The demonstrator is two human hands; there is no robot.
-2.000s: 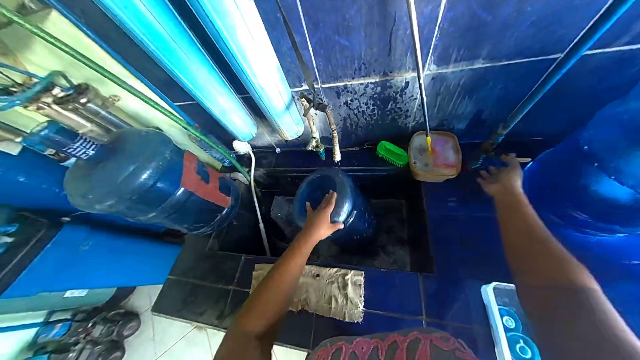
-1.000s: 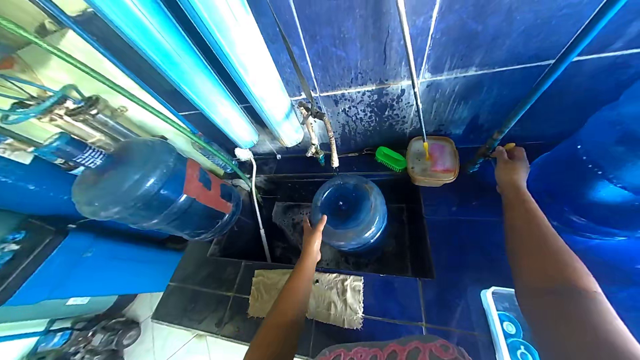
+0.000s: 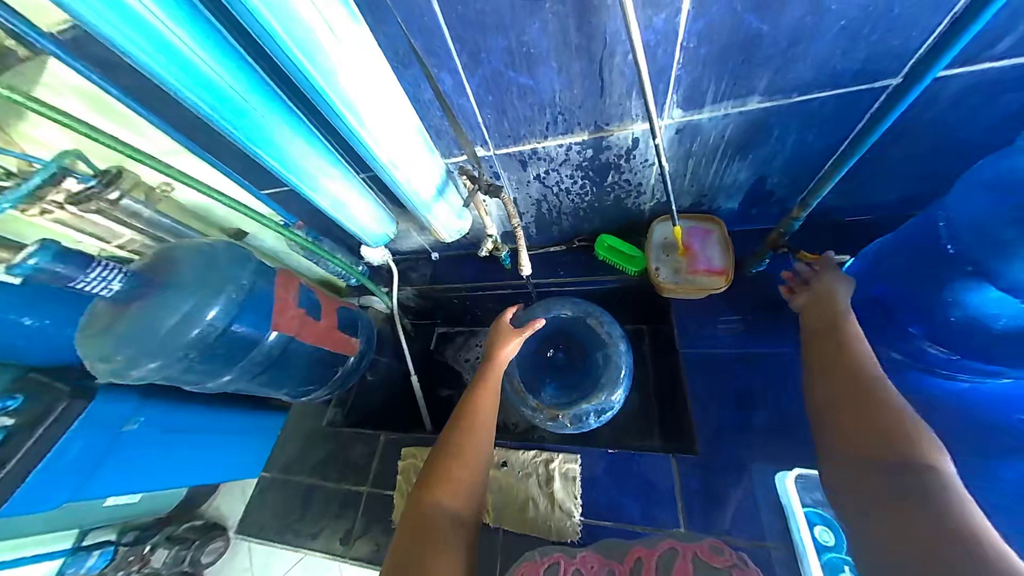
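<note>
My left hand (image 3: 510, 338) grips the upper left edge of a blue plastic water jug (image 3: 570, 368), whose round end faces up inside the dark tiled basin (image 3: 672, 400). Just above that hand, water runs from the end of a white spout (image 3: 522, 260). My right hand (image 3: 818, 282) is at the far right, its fingers at a small yellow-handled valve (image 3: 820, 258) at the lower end of a blue pipe (image 3: 856, 136). Whether the fingers close around the valve handle is not clear.
A green scrub brush (image 3: 620, 254) and a square plastic tub (image 3: 690, 276) with a stick in it lie behind the basin. A large jug (image 3: 216, 320) with red marking lies left. A cloth (image 3: 536, 492) covers part of the front ledge. A big blue container (image 3: 952, 280) stands right.
The jug in the basin has swung from leaning to showing its round end upward, and now sits closer to the spout. My left hand has moved up beside the spout. The right hand remains near the valve.
</note>
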